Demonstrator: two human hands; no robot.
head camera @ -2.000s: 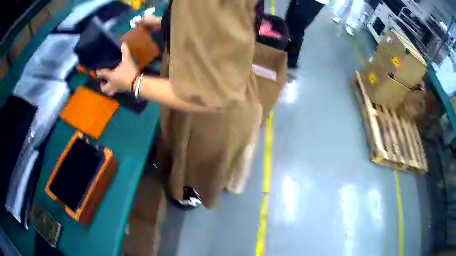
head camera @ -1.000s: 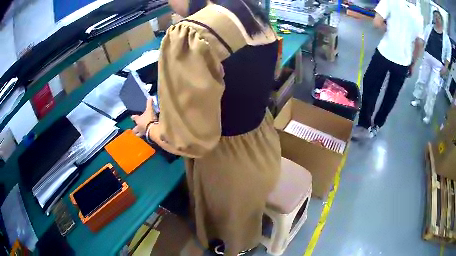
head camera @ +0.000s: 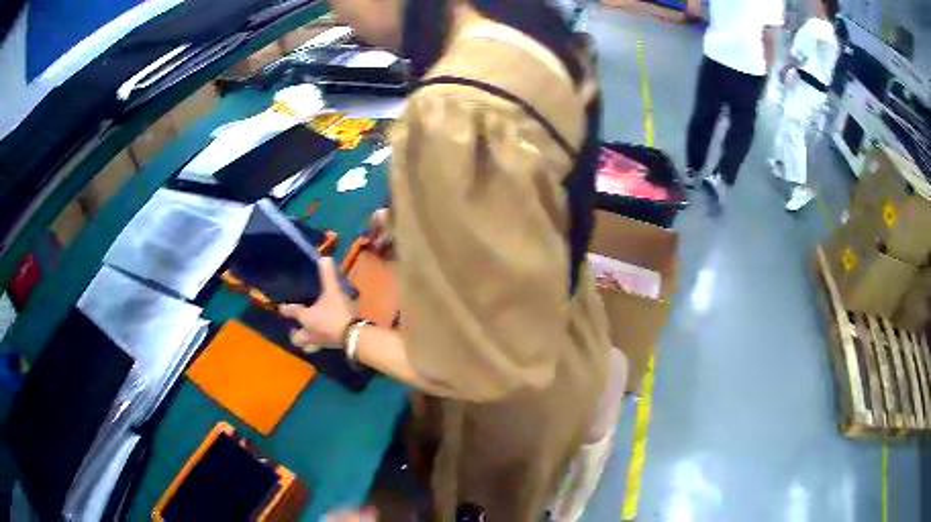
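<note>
Nearest me on the bench is a black panel in an orange holding fixture, cut off by the bottom edge. Behind it a flat orange plate lies on the green mat. A small blurred skin-toned patch, which looks like part of my right hand, shows at the bottom edge; its fingers cannot be made out. My left hand is not in view. Farther along, another worker's hand holds a dark, flat panel tilted over an orange fixture.
The worker in brown stands close at the bench. Translucent sheets and black sheets lie along the left. An open carton, a black bin and a pallet stand on the floor. Two people are farther off.
The view has swung, dropping the near fixture to the bottom edge. The skin-toned patch has appeared there. The other worker still holds the dark panel; the two distant people have shifted in view.
</note>
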